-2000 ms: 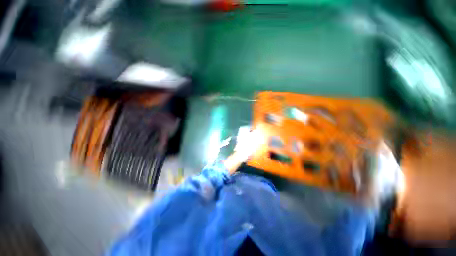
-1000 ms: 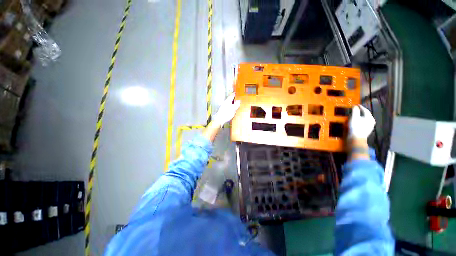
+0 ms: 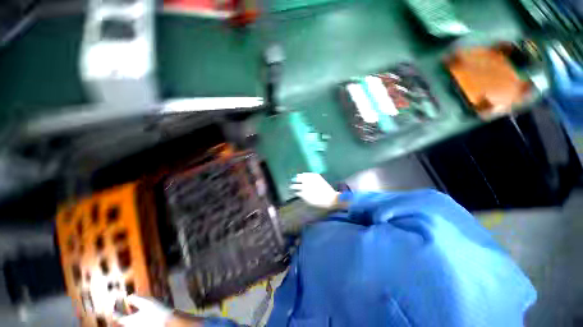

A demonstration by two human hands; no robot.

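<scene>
The orange plate with cut-outs stands at the lower left, beside the bin of dark fixtures. My left hand, white-gloved and cut off by the bottom edge, is on its lower right part, fingers over the plate; the grip is blurred. My right hand, white-gloved, is open with fingers apart at the near end of the teal strips on the green bench. It appears empty. A populated circuit board with white and teal bars on it lies farther right on the bench.
Dark openwork fixtures fill the bin at the bench's left end. An orange rack or tray is on the bench at right. A black tote is below the bench edge. A white machine housing is upper left. Another person's blue sleeve shows at far right.
The view has turned from the aisle to the bench. The orange plate went from both hands over the bin to standing left of it. My right hand has let go and moved to the teal strips.
</scene>
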